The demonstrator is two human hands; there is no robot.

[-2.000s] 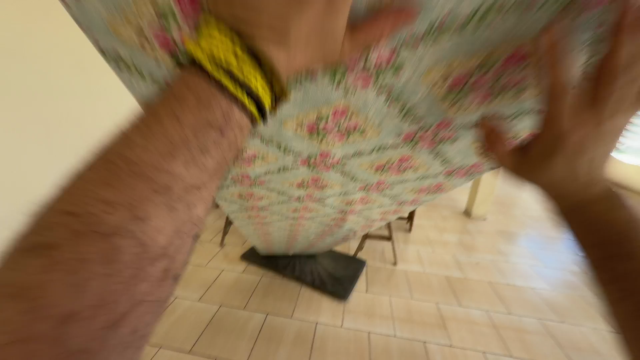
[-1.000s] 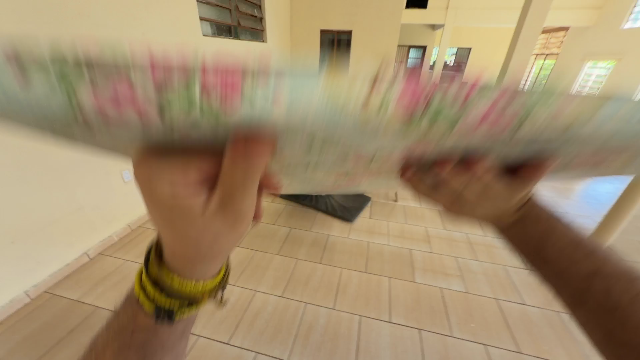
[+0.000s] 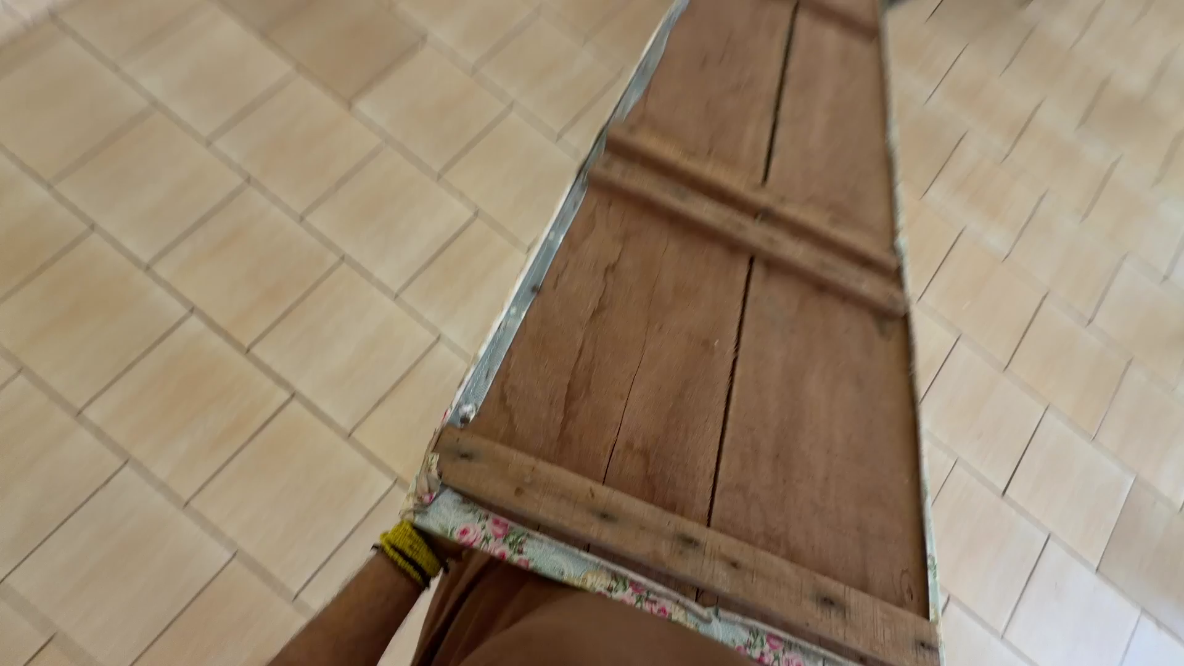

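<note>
A long wooden tabletop [image 3: 666, 351], its bare brown underside facing me, stretches away from my body. Cross battens [image 3: 684, 536] run over the boards, and a floral covering [image 3: 555, 569] wraps the near end and the edges. At the near left corner my left hand [image 3: 451, 548] is mostly hidden under the edge; only the wrist with a yellow and black bracelet [image 3: 409, 552] shows plainly, so its grip cannot be made out. My right hand is out of view.
Beige floor tiles [image 3: 231, 259] lie on both sides of the tabletop. My own brown clothing [image 3: 592, 629] is close against its near end. A dark object [image 3: 911, 3] shows at the top edge, partly cut off.
The floral top side faced me two seconds ago; now the bare wooden underside does. Both hands were visible on the panel, and the right one has left the view. The view has tilted down strongly.
</note>
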